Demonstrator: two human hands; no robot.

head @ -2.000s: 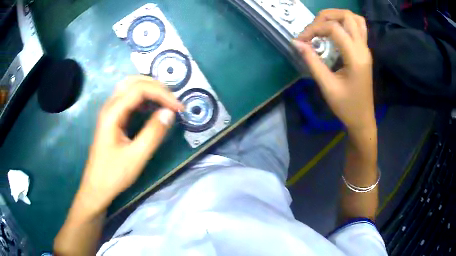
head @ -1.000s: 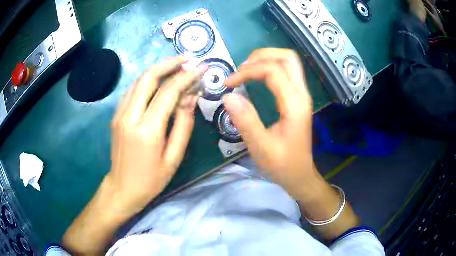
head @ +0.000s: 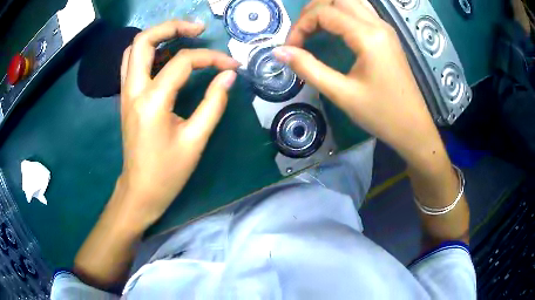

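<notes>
A metal fixture plate (head: pixel 265 111) lies on the green bench with three round parts in a row. The nearest round part (head: pixel 298 130) is black-rimmed and uncovered. Over the middle round part (head: pixel 276 88), a thin clear ring (head: pixel 258 69) is held between both hands, tilted. My left hand (head: pixel 170 111) pinches its left side with thumb and forefinger. My right hand (head: pixel 358 76) is at its upper right side, thumb and forefinger close together. The far round part (head: pixel 253 16) has a blue-tinted ring and a white centre.
Stacked silver plates (head: pixel 431 58) stand to the right. A black disc (head: pixel 105 64) lies left of my left hand. A red button (head: pixel 19 68) is on the panel at upper left. White scrap (head: pixel 35 181) lies at left. A clear tray (head: pixel 17 252) shows at lower left.
My right hand has come from the stacked plates to the fixture, and both hands now hold the clear ring over the middle part. The view has also shifted.
</notes>
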